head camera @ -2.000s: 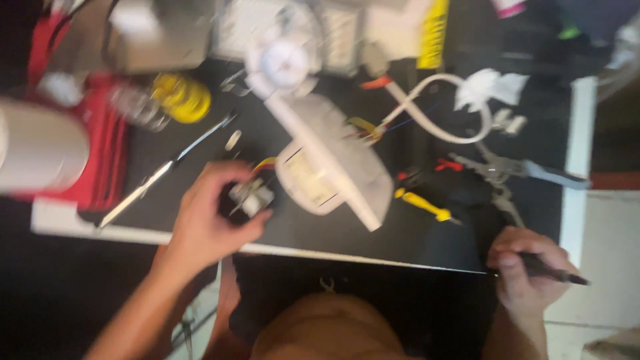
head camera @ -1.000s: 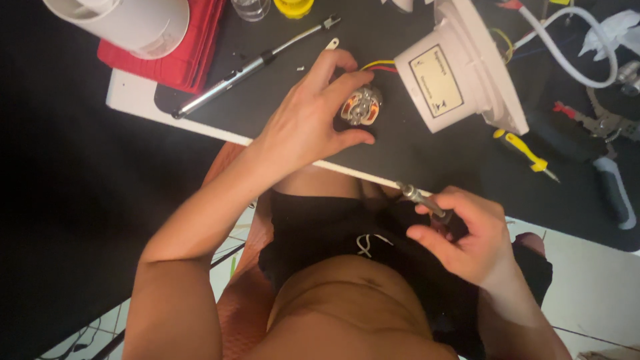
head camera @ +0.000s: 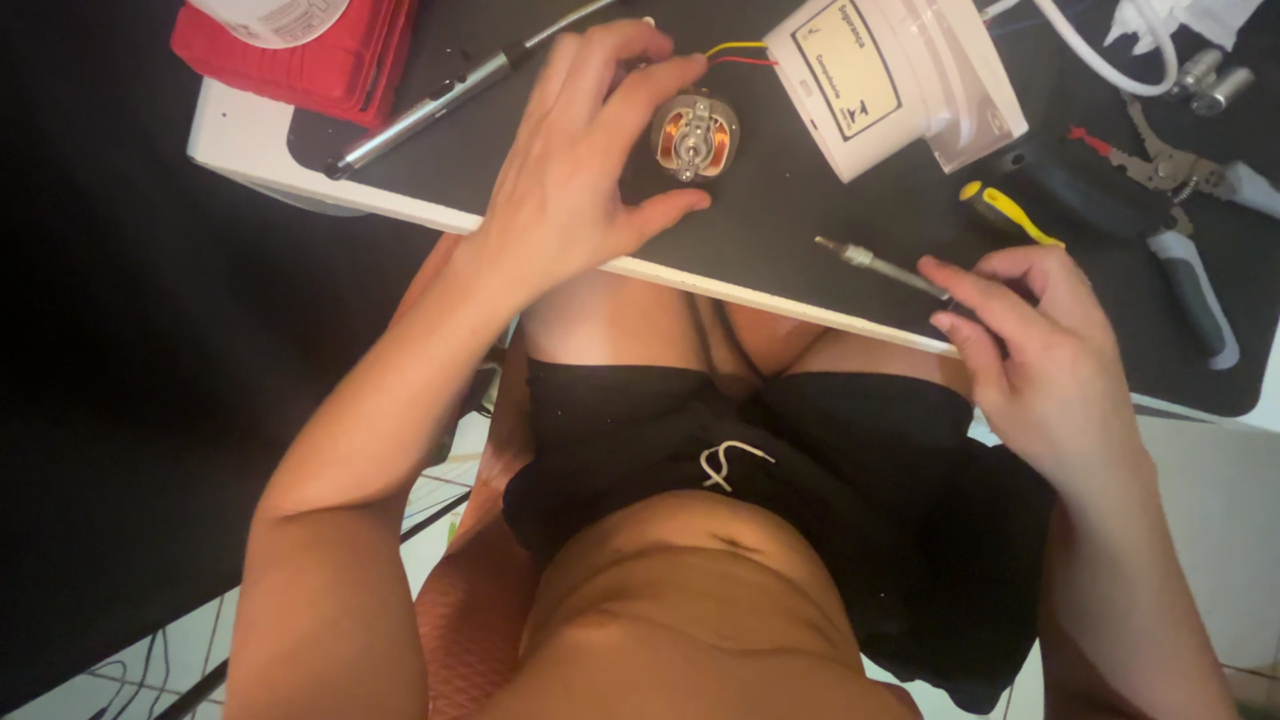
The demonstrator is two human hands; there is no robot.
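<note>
A small electric motor with copper windings (head camera: 694, 138) stands on the black mat, its shaft facing up. My left hand (head camera: 585, 150) curves around its left side, thumb and fingers apart; whether a fingertip touches it is not clear. Yellow and red wires (head camera: 738, 47) run from near those fingertips to a white plastic housing (head camera: 850, 85) bearing a label. In my right hand (head camera: 1040, 350), at the table's front edge, is a slim metal screwdriver (head camera: 885, 268), held between thumb and fingers with its tip toward the motor.
Wire strippers with grey handles (head camera: 1165, 170) and a yellow-handled tool (head camera: 1015, 212) lie at the right, near metal cylinders (head camera: 1210, 82) and a white cable (head camera: 1110, 80). A long metal rod tool (head camera: 440, 105) lies at the left beside a red case (head camera: 300, 60) under a white container (head camera: 270, 15).
The screwdriver in my right hand has swung from pointing up and left beyond the table edge to over the mat, toward the motor. My left hand stays around the motor.
</note>
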